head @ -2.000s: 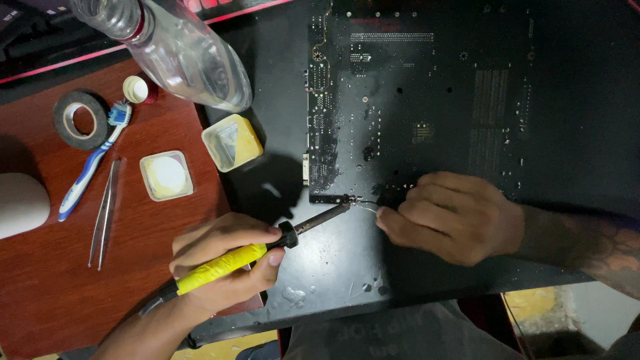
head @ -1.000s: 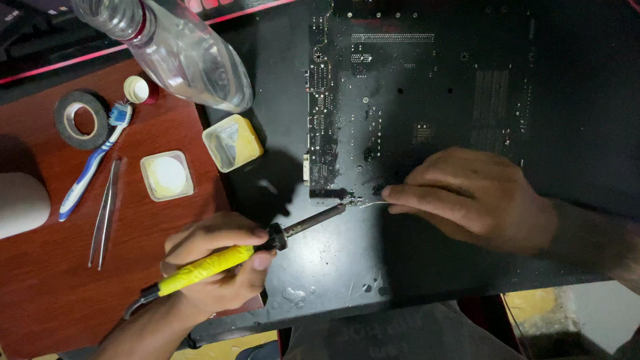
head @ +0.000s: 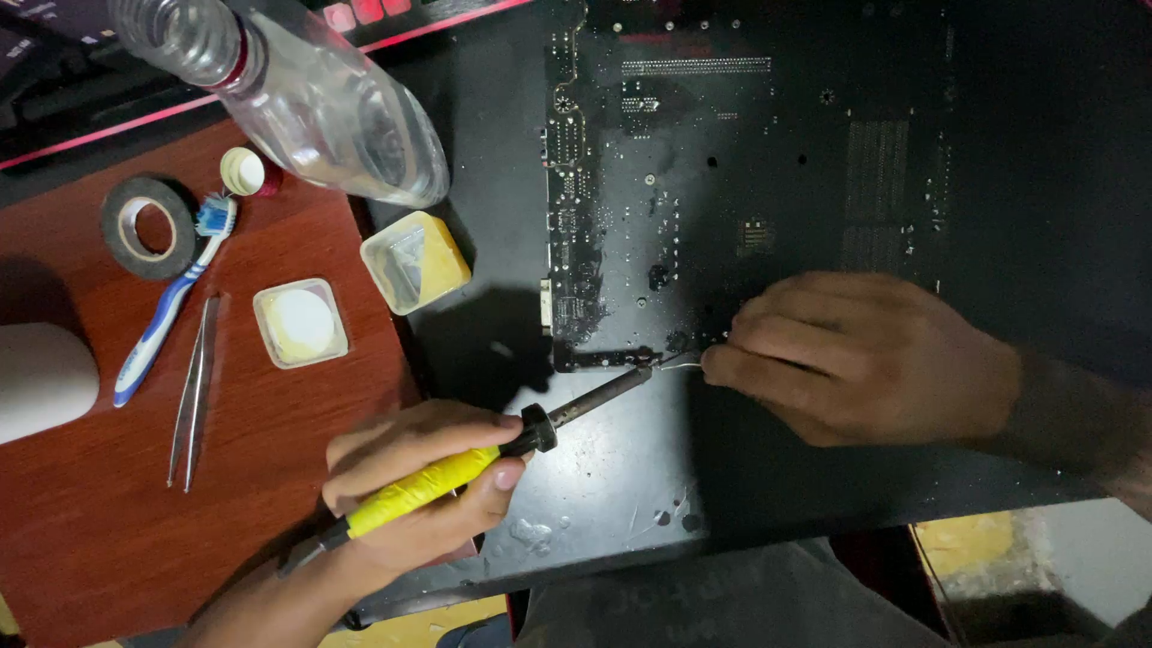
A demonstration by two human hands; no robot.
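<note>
My left hand (head: 423, 486) grips a soldering iron (head: 423, 490) by its yellow-wrapped handle. The iron's tip lies at the lower left edge of a black circuit board (head: 684, 207), which looks like a computer motherboard lying solder side up. Between the fingertips of my right hand (head: 864, 360) is a thin, silvery wire (head: 681, 365), probably solder, whose end reaches the iron's tip. Whether tip or wire touches the board cannot be told. My right fingers cover part of the board's lower edge.
A clear plastic bottle (head: 351, 117) leans over the upper left, near a small yellow-and-clear container (head: 416, 263). On the red-brown wooden surface (head: 81, 540) lie black tape (head: 117, 225), a toothbrush (head: 162, 324), metal tweezers (head: 192, 396), a bottle cap (head: 243, 171) and a small square dish (head: 301, 324).
My right hand has shifted slightly since the frame two seconds ago, and its fingers sit differently around the wire. My left hand still holds the iron near the same board edge.
</note>
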